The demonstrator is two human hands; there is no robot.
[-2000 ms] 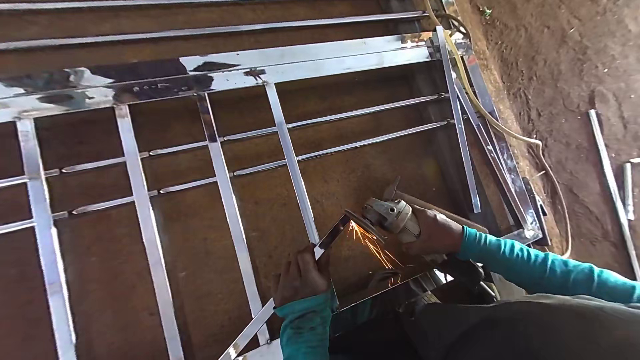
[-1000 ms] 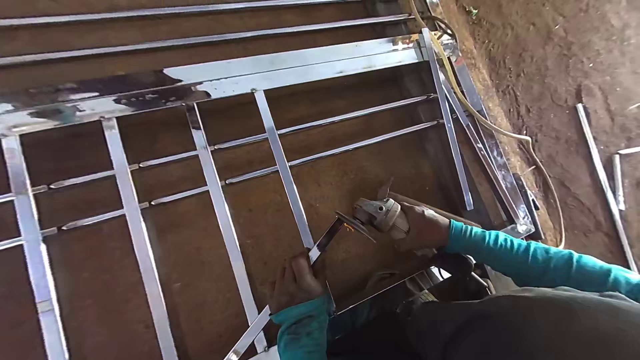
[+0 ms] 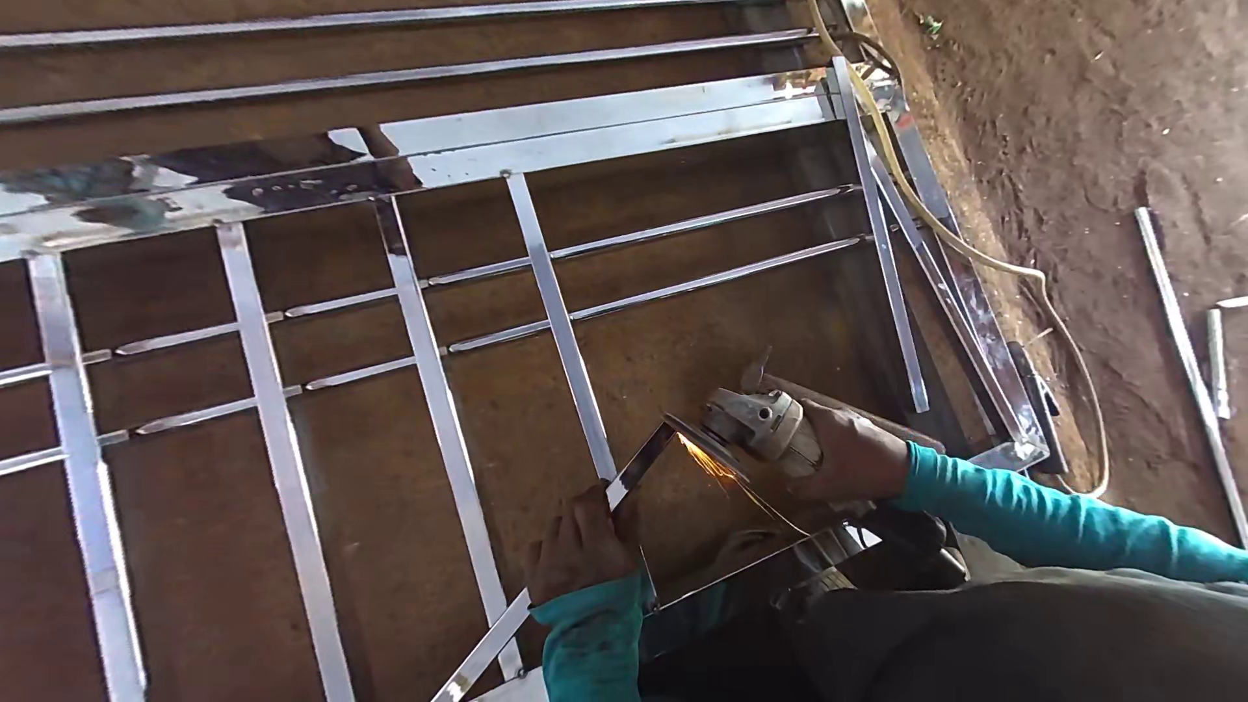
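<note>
My right hand is closed round the body of an angle grinder, right of centre. The grinder's disc touches the upper end of a flat, shiny metal bar, and orange sparks fly down and to the right from there. My left hand grips that bar lower down, its fingers wrapped over it; the bar's other end sticks out at the lower left. Beneath lies a large frame of polished metal tubes, with a wide rail and narrower crossbars.
A yellowish cable runs along the frame's right side. Loose metal strips lie across the right end of the frame. On the dirt ground at the far right are more metal lengths. A polished metal piece lies close to my body.
Sparks, bright two seconds ago and faint one second ago, are again a clear stream. Both hands keep their hold on the bar and grinder, in nearly the same place.
</note>
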